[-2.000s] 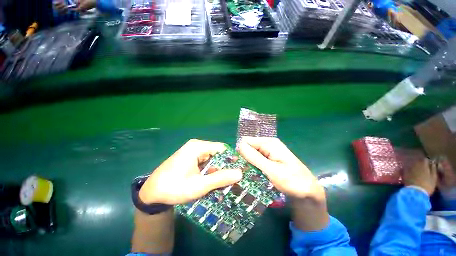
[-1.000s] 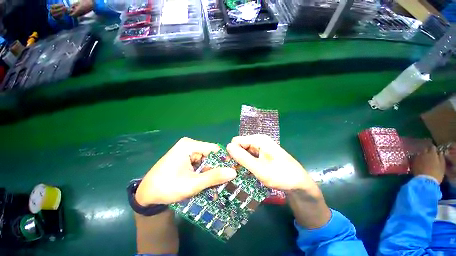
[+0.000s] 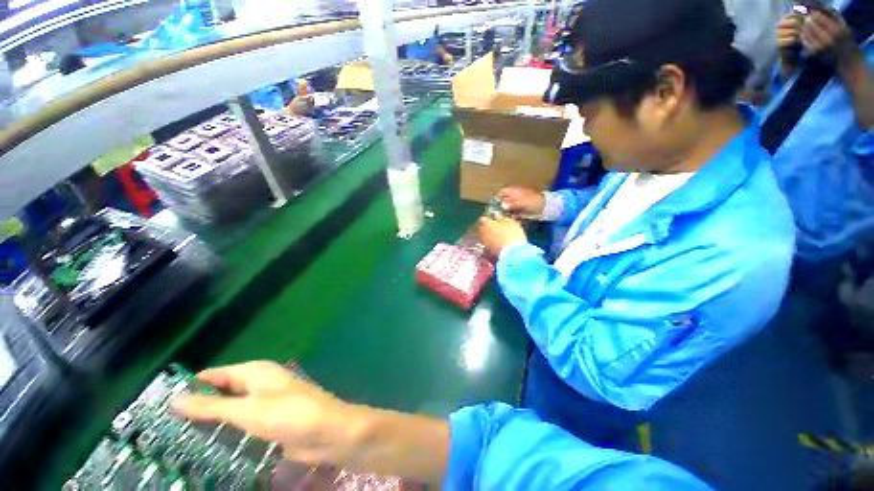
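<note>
The green PCB panel [image 3: 144, 451] is at the lower left, tilted, blurred and cut off by the picture's lower edge. My right hand [image 3: 273, 408] is bare and lies at the panel's upper right part, its fingers closed on the board near the top corner. My left hand is out of the picture. A pink-red bubble bag [image 3: 359, 480] shows partly under my right forearm at the bottom edge.
A person in a blue smock and dark cap stands at the right, hands by a red bubble bag [image 3: 456, 274]. A brown carton [image 3: 508, 153] stands behind it. A white-wrapped post [image 3: 406, 201], stacked trays [image 3: 206, 158] and a black bin [image 3: 158, 251] line the far side.
The view has swung up and to the right, so the panel and my right hand now appear at the lower left. My left hand has left the picture.
</note>
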